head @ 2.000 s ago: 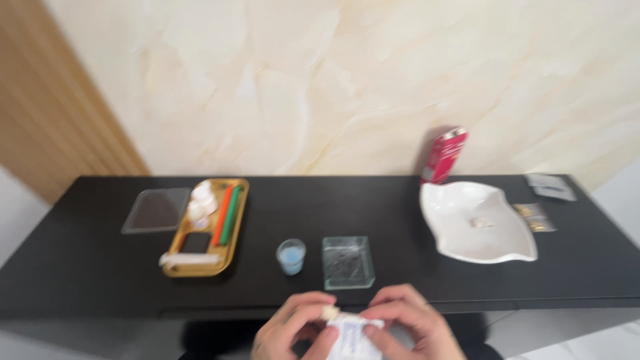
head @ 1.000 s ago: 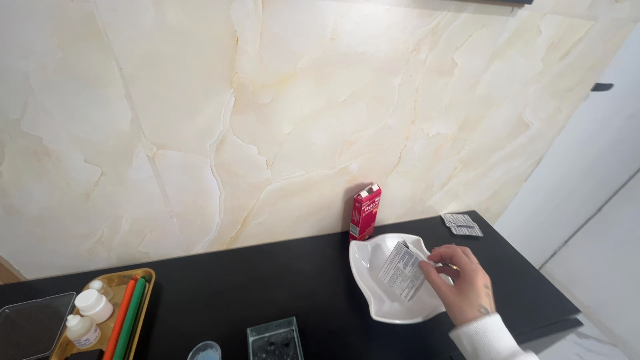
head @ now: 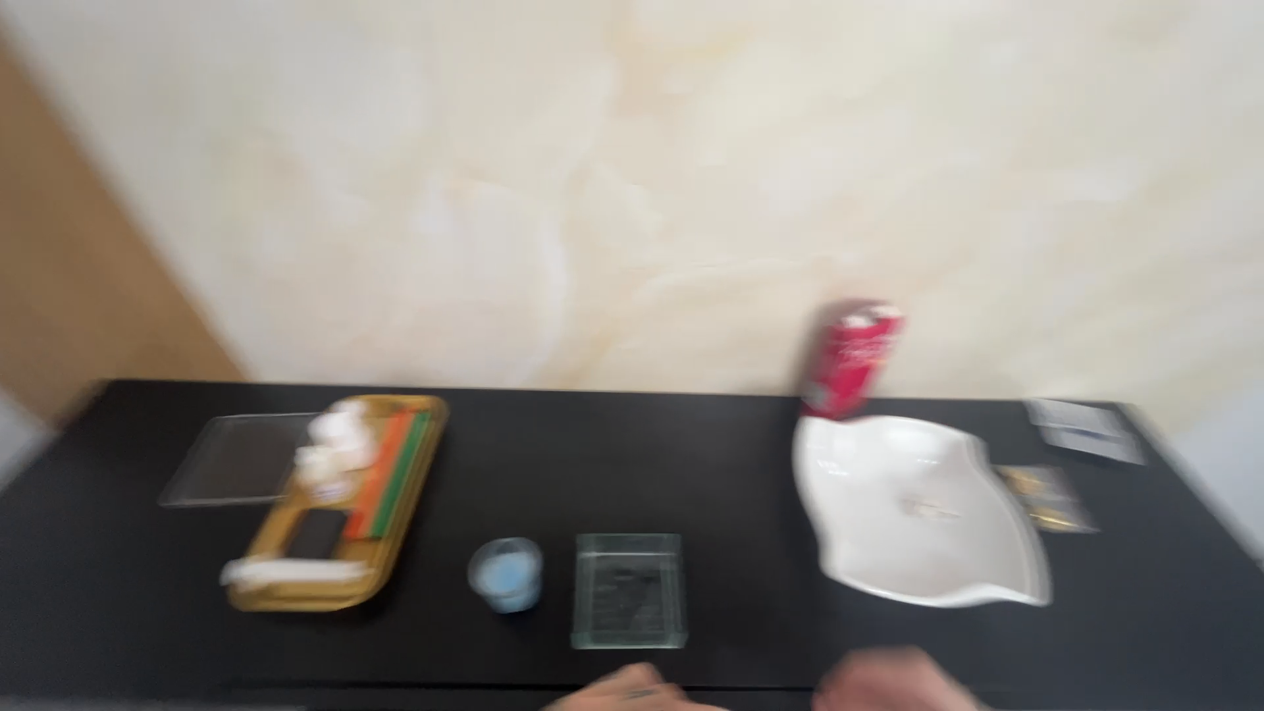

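Note:
At the bottom edge of the head view, my left hand point(head: 632, 691) is mostly cut off, just below a square glass dish point(head: 629, 592). My right hand point(head: 894, 679) is blurred and also cut off, below a white wavy-edged dish point(head: 928, 553). What either hand holds is hidden. Small pale items point(head: 928, 508) lie in the white dish. A small clear cup point(head: 507, 575) with blue contents stands left of the glass dish. Farther left, a gold tray point(head: 296, 597) holds white bottles point(head: 341, 436), orange and green sticks point(head: 400, 474), a dark pad point(head: 316, 533) and a white rolled item point(head: 294, 572).
A red carton point(head: 851, 363) stands against the marble-patterned wall, behind the white dish. Packets point(head: 1052, 501) and blister packs point(head: 1086, 431) lie on the right of the black table point(head: 592, 454). A clear flat lid point(head: 232, 459) lies at the left.
My right hand has left the white dish, where it held a silvery printed packet one second ago, and is now at the bottom edge. The view has swung back left and down.

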